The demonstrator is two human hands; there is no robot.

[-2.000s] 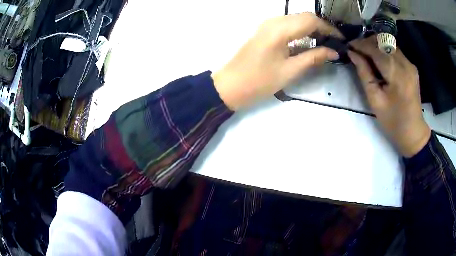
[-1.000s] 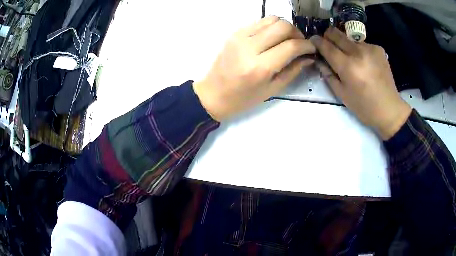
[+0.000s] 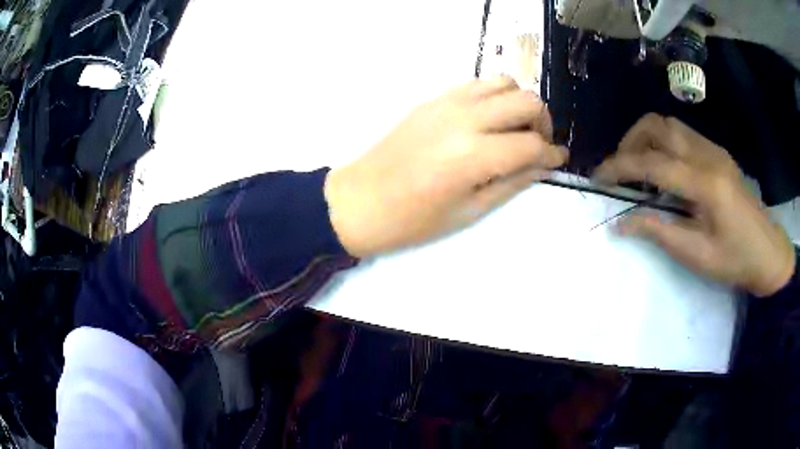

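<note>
A dark garment panel with a pale stitch line lies under the machine head and reaches toward the table's front. My left hand pinches its near left corner between thumb and fingers. My right hand is at the panel's near edge, fingers curled, slightly blurred. A thin dark pointed sliver, perhaps an awl or tweezers, sticks out from between its thumb and fingers. Whether the right fingertips also grip the cloth cannot be told.
The sewing machine head is at the upper right, with a ribbed cream knob. A tied bundle of dark pieces with a white tag lies at the left table edge. The white tabletop ends in a dark front edge. Dark cloth lies below left.
The dark panel now extends nearer to me from under the machine head. Both hands are lower in view and farther apart. The thin sliver now shows at my right hand.
</note>
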